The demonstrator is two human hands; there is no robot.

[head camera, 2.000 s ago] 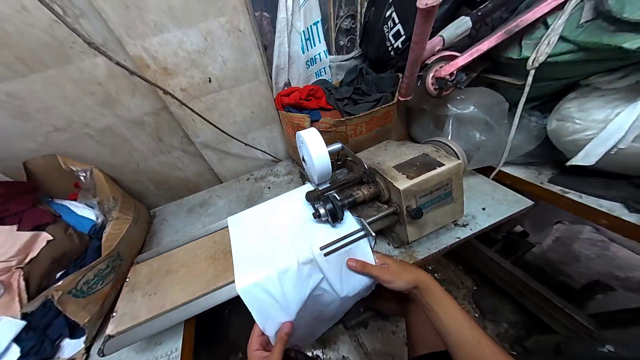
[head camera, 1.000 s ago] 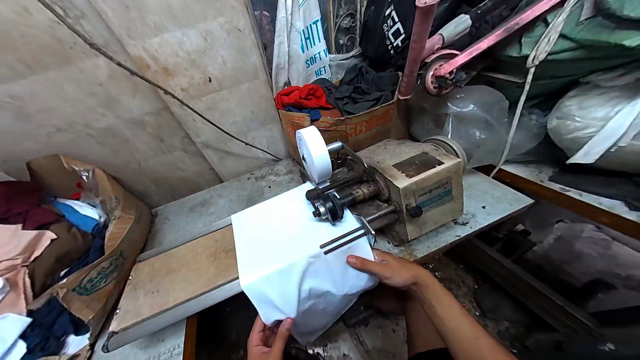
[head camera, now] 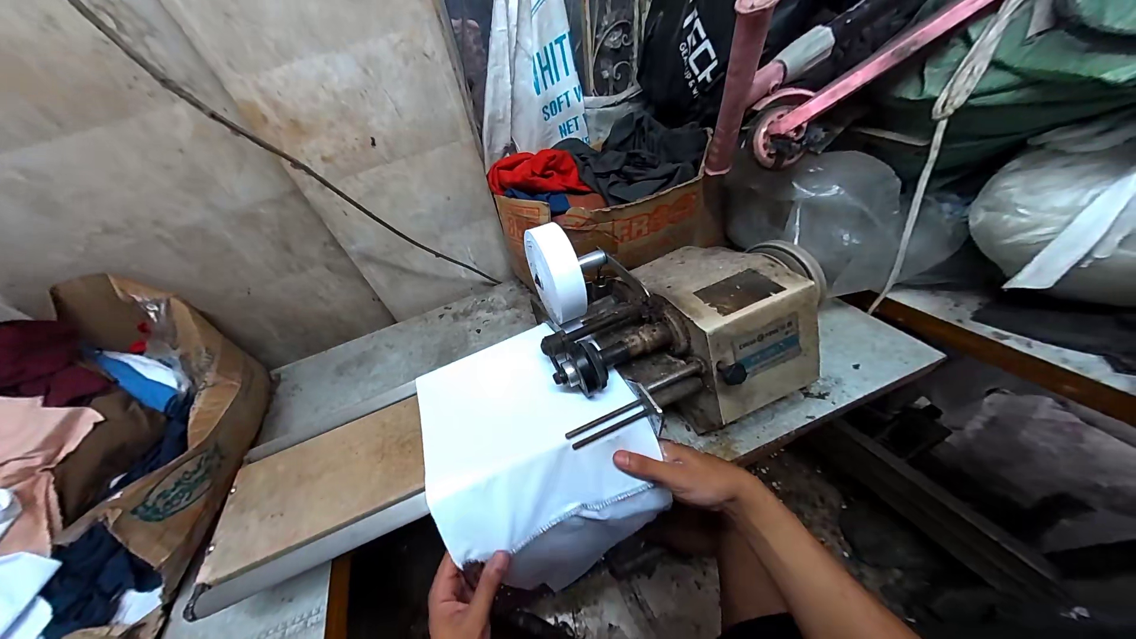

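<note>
White fabric (head camera: 506,444) with a stitched edge lies over the end of a wooden board (head camera: 328,488) and hangs down its front side. My left hand (head camera: 466,595) pinches the fabric's lower left corner between thumb and fingers. At the right edge of the cloth, below two thin metal rods (head camera: 608,424), my right hand (head camera: 688,475) grips it with the thumb on top; its other fingers are partly hidden. The black rollers (head camera: 581,366) of a beige machine (head camera: 754,328) sit over the fabric's upper right part, with a white tape roll (head camera: 555,273) above them.
A cardboard box (head camera: 222,417) of cloth pieces stands at the left, and another box (head camera: 612,222) with red and dark cloth is behind the machine. A pink scooter (head camera: 879,67) and plastic-wrapped bundles (head camera: 1056,213) are at the back right. A cable (head camera: 293,160) runs along the wall.
The white fabric has shifted to the right along the board, and its stitched edge now shows across the hanging front. Both hands keep hold of it.
</note>
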